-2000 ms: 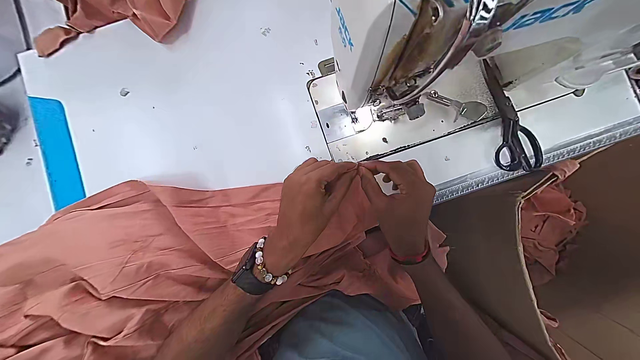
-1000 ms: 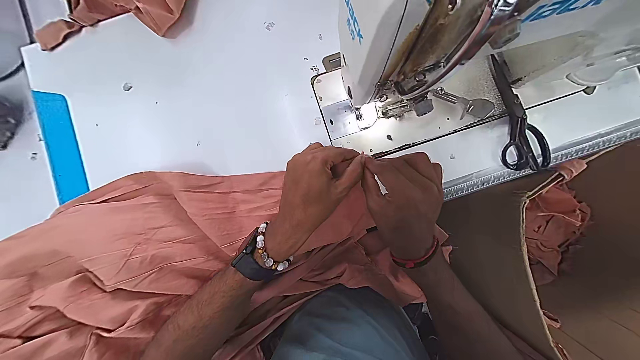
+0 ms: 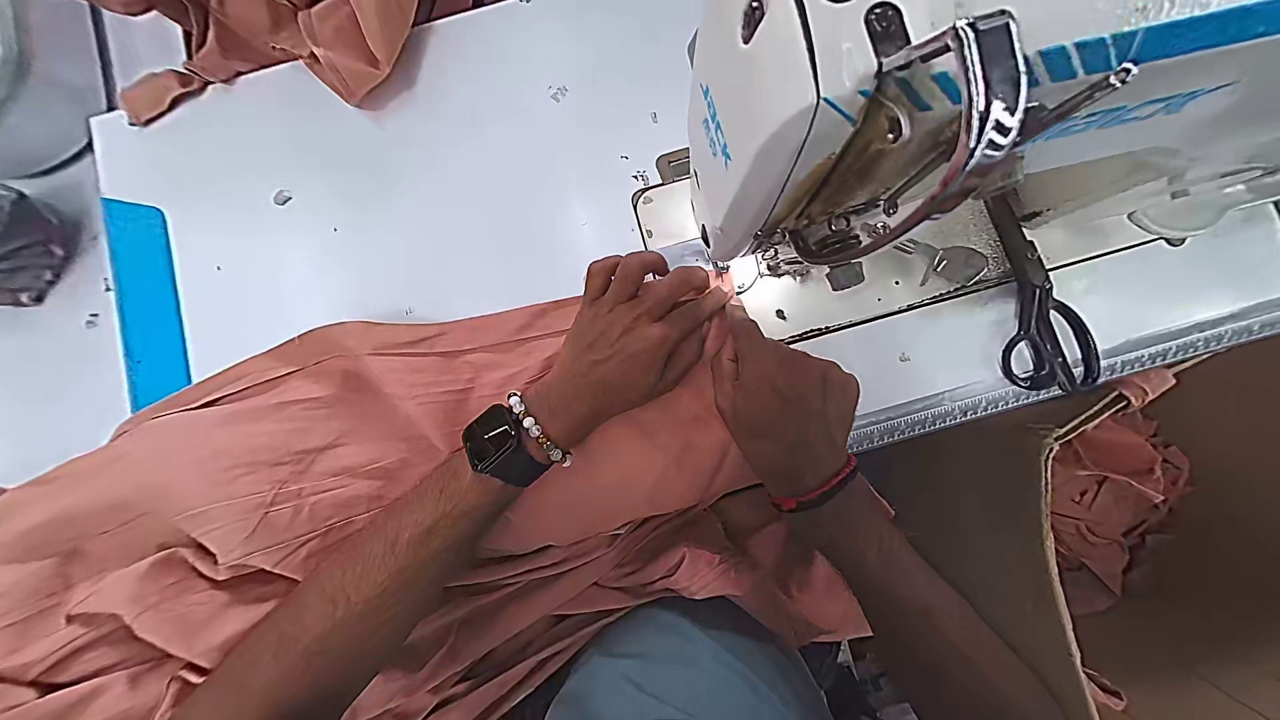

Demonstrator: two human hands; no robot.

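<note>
Salmon-coloured fabric [image 3: 300, 430] spreads over the front of the table and across my lap. My left hand [image 3: 640, 340], with a watch and beaded bracelet at its wrist, presses on the fabric, fingertips close to the needle area. Beside it, touching its fingertips, my right hand [image 3: 780, 390] pinches the fabric edge between thumb and fingers. Just beyond both hands is the lit presser foot [image 3: 770, 265] of a white Jack sewing machine [image 3: 760, 120]. A bit of the fabric shows at the needle; whether it lies under the foot is hard to tell.
Black-handled scissors [image 3: 1045, 335] lie right of the needle plate, near a measuring tape [image 3: 950, 415] along the table edge. More salmon fabric [image 3: 350, 50] lies at the back left. An open cardboard box [image 3: 1048, 500] at the right holds crumpled fabric [image 3: 1110, 500].
Both hands have moved forward to the needle area with the fabric edge. My left hand has gone from pinching to lying flatter with fingers spread. The small white piece at my right fingers is no longer visible.
</note>
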